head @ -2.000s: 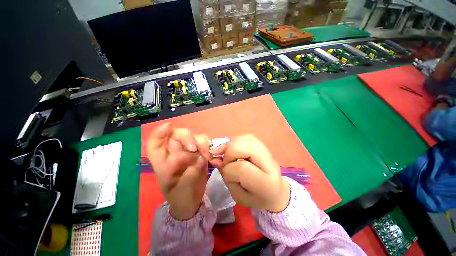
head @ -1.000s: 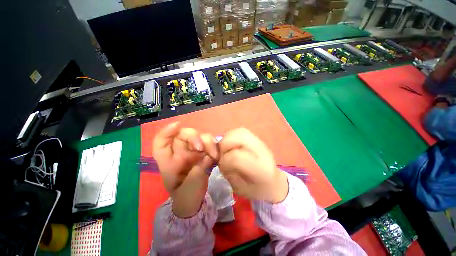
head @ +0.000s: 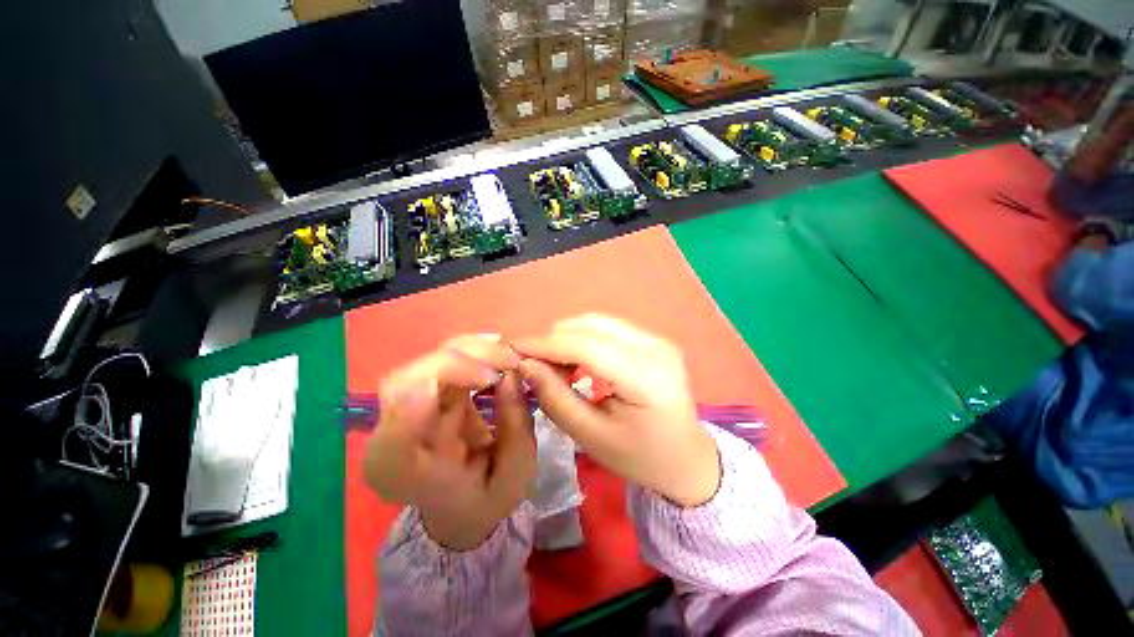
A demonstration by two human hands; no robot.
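Observation:
My left hand [head: 454, 442] and my right hand [head: 622, 404] are raised over the red mat [head: 560, 292], fingertips together. Something tiny seems pinched between them, but it is too small and blurred to name. A small white bit [head: 585, 387] shows by the right fingers. A limp white glove or cloth [head: 556, 479] lies on the mat below and between my wrists. Shiny purple strips [head: 734, 421] lie across the mat, partly hidden behind my hands.
A row of power boards [head: 458, 224] stands behind the mat. Left are paper sheets [head: 243, 442], a dot sheet [head: 220, 597], yellow roll [head: 139, 597] and white cable [head: 102, 417]. Right are green matting [head: 858, 311], a loose circuit board [head: 982, 566] and a person's blue sleeve [head: 1101, 292].
The white piece seen between my fingertips two seconds ago no longer shows there. My fingers have shifted and spread slightly, with fingertips still meeting. The view has tilted slightly.

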